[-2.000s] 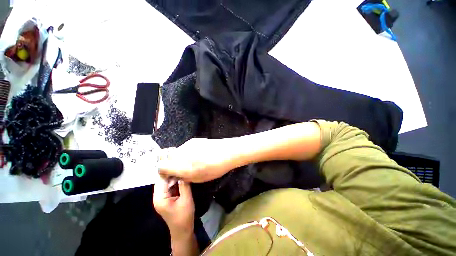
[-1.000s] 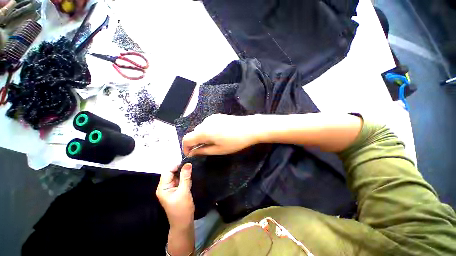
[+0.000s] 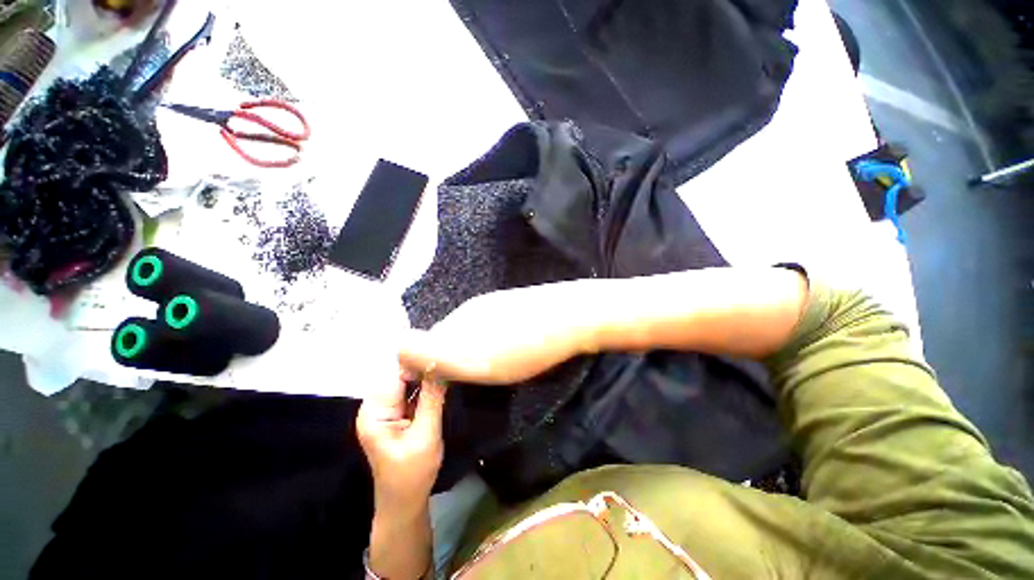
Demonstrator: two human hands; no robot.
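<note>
A black garment point(image 3: 612, 215) with a speckled dark-grey part point(image 3: 482, 227) lies over the table edge and onto my lap. My right hand point(image 3: 482, 340) reaches across from the right, its fingertips meeting those of my left hand point(image 3: 403, 436) at the garment's edge near the table's front. My left thumb and fingers pinch the edge of the cloth, largely hidden by the hands. A thin sliver, perhaps a needle, shows between the fingertips; my right fingers are closed together around it. Thread cannot be made out.
Left on the table point(image 3: 329, 368) are three black thread cones point(image 3: 210, 340), a black trim heap point(image 3: 74, 176), red-handled scissors point(image 3: 261, 130), a pile of tiny dark pieces point(image 3: 293, 236) and a black phone point(image 3: 380, 219). Another black garment point(image 3: 646, 68) lies farther up. A blue-corded item point(image 3: 884, 187) is at the right edge.
Since two seconds ago the view has shifted. My right hand drew slightly apart from the left, holding a thin sliver, and now its fingertips are back against the left fingertips.
</note>
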